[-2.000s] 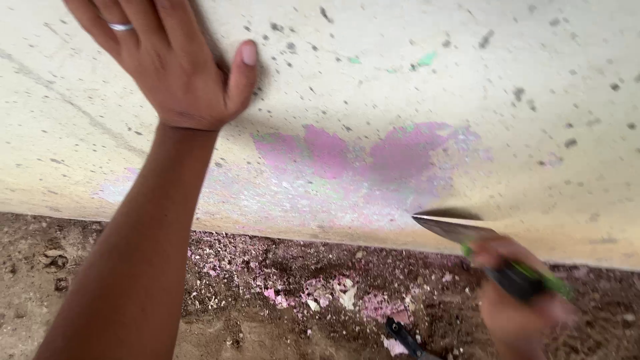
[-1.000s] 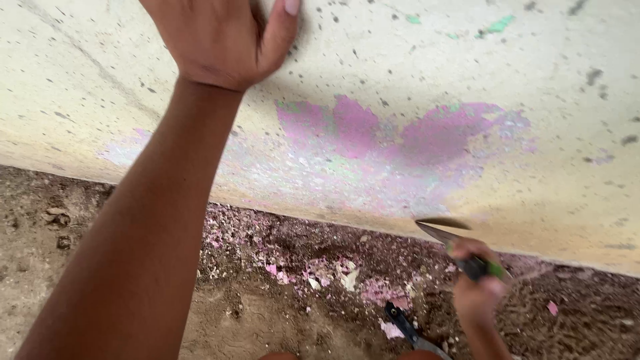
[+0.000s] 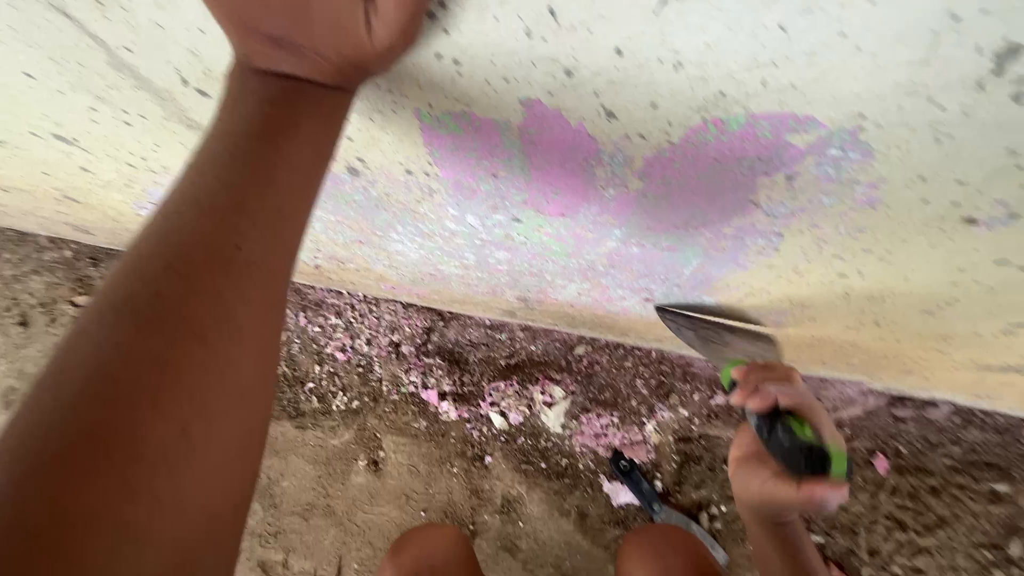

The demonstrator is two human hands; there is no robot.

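Observation:
My right hand (image 3: 780,448) grips the black and green handle of a pointed metal trowel (image 3: 716,332). The blade's tip and edge lie at the low part of a cream painted wall (image 3: 920,264), just below and right of a patch of exposed pink paint (image 3: 696,176). Pale, scraped streaks show under the pink patch. My left hand (image 3: 320,36) rests against the wall at the upper left; its fingers are cut off by the top edge of the view, and nothing shows in it.
Pink and white paint flakes (image 3: 552,408) lie on the brown dirt ground (image 3: 336,488) along the wall's foot. A knife-like tool with a black handle (image 3: 636,484) and curved metal blade lies near my knees (image 3: 668,550).
The view has shifted, and my left hand's fingers, seen two seconds ago, are now out of frame. My right hand still holds the trowel low on the wall.

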